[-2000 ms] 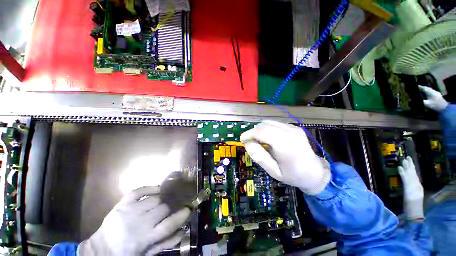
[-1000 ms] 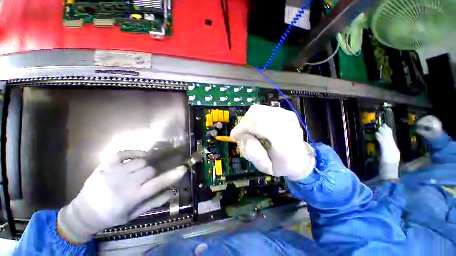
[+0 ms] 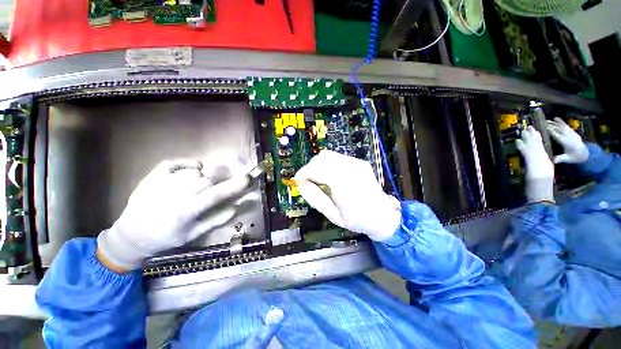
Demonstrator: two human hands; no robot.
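Observation:
A green circuit board [image 3: 327, 129] crowded with parts sits in a black pallet [image 3: 267, 198] on the rails. A plain green strip with pale dots [image 3: 295, 93] lies along its far edge. My right hand [image 3: 347, 193], in a white glove, is over the board's near part and holds a thin yellow-orange stick [image 3: 289, 183], its tip low over the board's left side. My left hand [image 3: 178, 211], gloved in white, is left of the board. Its fingertips hold a small narrow piece [image 3: 261, 168] at the pallet's left edge. My right hand hides part of the board.
Conveyor rails [image 3: 197, 271] run along the near side. A coiled blue cord [image 3: 374, 34] hangs down past the board's right side. A board with a heatsink lies on the red mat [image 3: 245, 27]. At the right, another person's gloved hands [image 3: 538, 160] work over a board.
The view has shifted, so the mat and boards sit higher. My right hand has moved the stick from the board's far edge down to its near left part. My left hand still holds the small piece.

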